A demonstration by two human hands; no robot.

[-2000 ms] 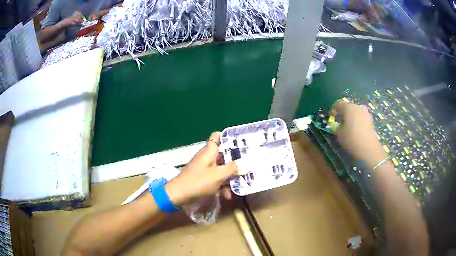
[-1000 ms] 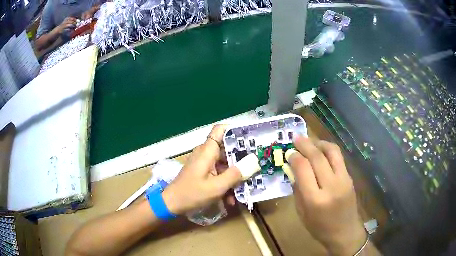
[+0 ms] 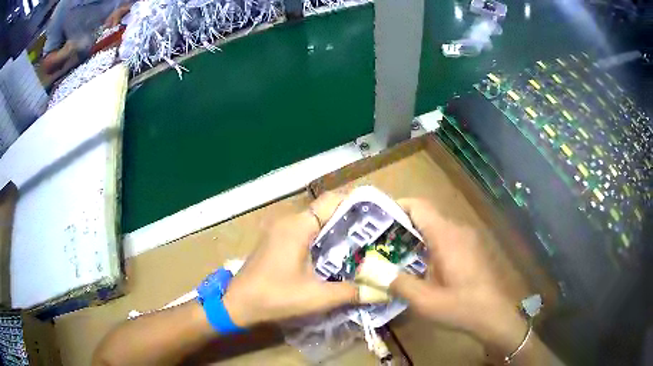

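Note:
A white square housing shell is held tilted between both hands over the brown cardboard tray. A green circuit board with a yellow block sits inside it, partly covered by fingers. My left hand grips the shell's left side, its thumb in a pale finger cot reaching over the board. My right hand grips the right side, its thumb near the board. A clear plastic bag and a white cord show below the shell.
The cardboard tray lies beneath. Beyond is a green conveyor with a grey post and a bagged white part. A PCB stack stands at right, a white board at left. White cords and another person's hand are at the back.
The right hand has brought a circuit board from the stack into the shell. Both hands now hold the shell, which has turned and moved lower.

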